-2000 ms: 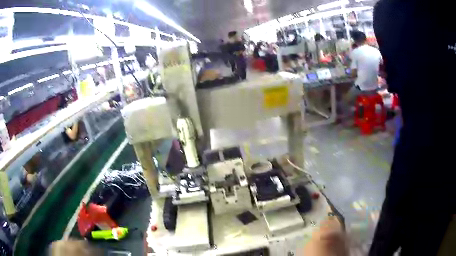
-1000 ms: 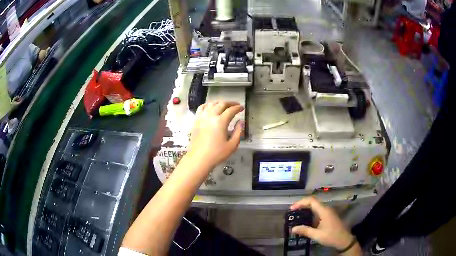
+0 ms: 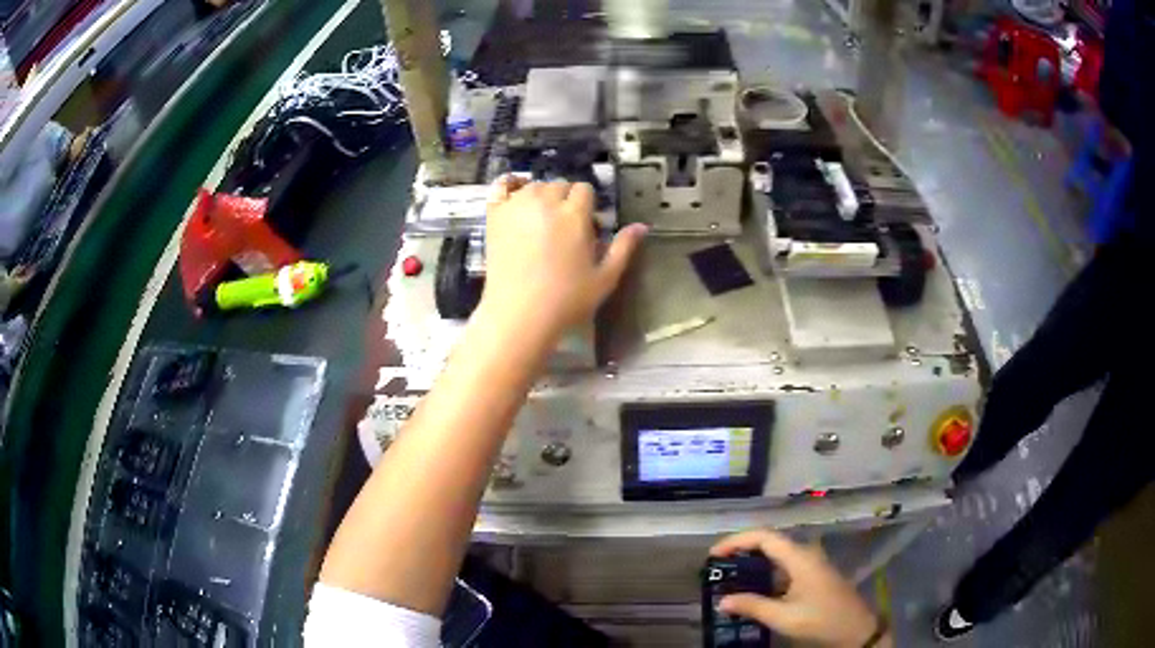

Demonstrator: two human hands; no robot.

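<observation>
My left hand (image 3: 545, 253) reaches over the left fixture (image 3: 551, 171) of the off-white machine (image 3: 589, 430). Its fingertips are at the near part of the fixture and hide much of it, the thumb is apart, and whether the fingers grip anything cannot be told. My right hand (image 3: 804, 589) holds a black handset (image 3: 737, 598) upright at the bottom of the picture, below the machine's front, its button face showing. The right fixture (image 3: 817, 203) has a black nest with a pale metal part.
A clear tray (image 3: 260, 462) with several black units lies at left. A green tool (image 3: 269, 287), a red bag (image 3: 234, 241) and white cables (image 3: 342, 95) are behind it. The touchscreen (image 3: 694, 452) and emergency stop (image 3: 951, 433) are on the machine's front. A person's dark-clothed leg (image 3: 1051, 367) is at right.
My left hand has moved forward and up from the near side of the left carriage onto the fixture. My right hand still holds the handset, slightly lower and further left in view.
</observation>
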